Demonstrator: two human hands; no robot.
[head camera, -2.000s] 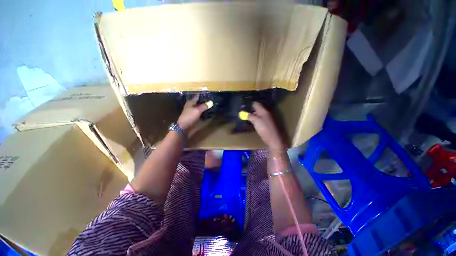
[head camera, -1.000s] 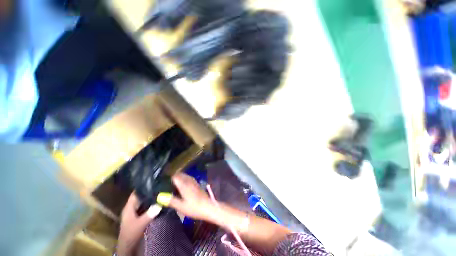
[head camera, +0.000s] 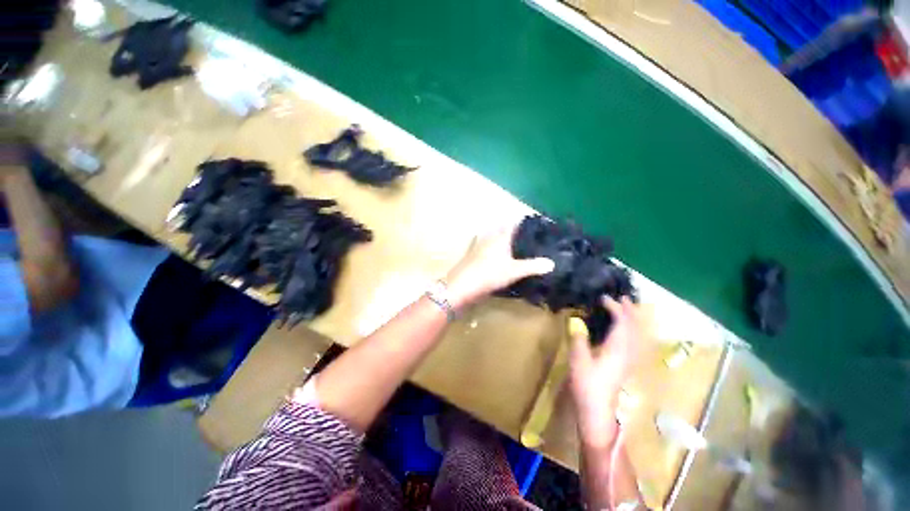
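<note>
A ragged clump of black pieces (head camera: 569, 261) lies on the tan bench (head camera: 439, 349) at its edge with the green belt. My left hand (head camera: 496, 267) is on the clump's left side, its thumb across the front. My right hand (head camera: 602, 349) is at the clump's lower right, fingers on the black pieces, a yellow cover on one fingertip. Both hands hold the clump between them; the fingers behind it are hidden. A wide heap of black pieces (head camera: 267, 235) lies to the left, with a small black cluster (head camera: 357, 160) behind it.
The green belt (head camera: 559, 130) runs behind the bench, with a black clump (head camera: 765, 295) at right. A yellow strip (head camera: 545, 399) lies near my right hand. A clear panel edge (head camera: 701, 424) stands at right. Another person's blue sleeve (head camera: 80, 309) is at left, beside a carton (head camera: 264, 384).
The view has swung from the carton at my knees up to the bench. Both hands have left the carton's opening and are now on a black clump on the bench.
</note>
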